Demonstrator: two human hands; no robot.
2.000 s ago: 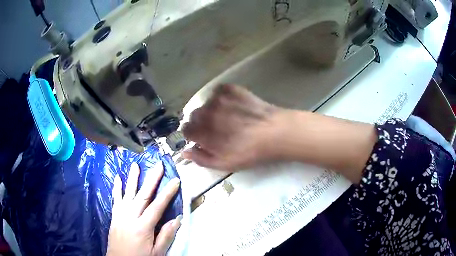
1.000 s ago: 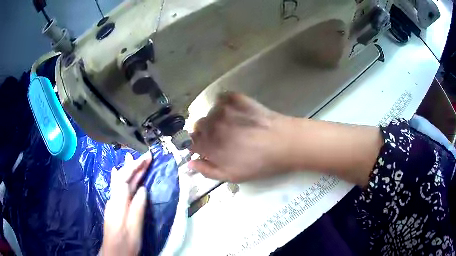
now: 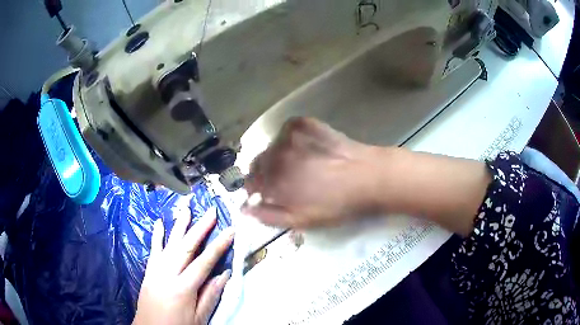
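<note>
The shiny navy panel (image 3: pixel 82 254) lies at the left and runs up to the needle area, bright blue near the lamp. White wadding (image 3: pixel 236 285) shows along its right edge. My left hand (image 3: pixel 184 273) lies flat on the panel with its fingers spread. My right hand (image 3: pixel 311 174) is curled and blurred, just right of the ribbed knob (image 3: pixel 231 178) by the needle area. Its fingertips are near the wadding edge; whether they grip anything is unclear. The cream machine head (image 3: pixel 140 114) stands above the panel, and the presser foot is mostly hidden.
A light-blue work lamp (image 3: pixel 69 152) hangs left of the head. The machine arm (image 3: pixel 273 44) spans the top. The white table (image 3: pixel 381 254) has a printed ruler scale along its front edge. Dark navy material lies at the far left, and a brown edge shows at the far right.
My left hand's fingers bunched near the needle one second ago and are now spread flat on the panel, lower down. My right hand stays by the needle with small movements.
</note>
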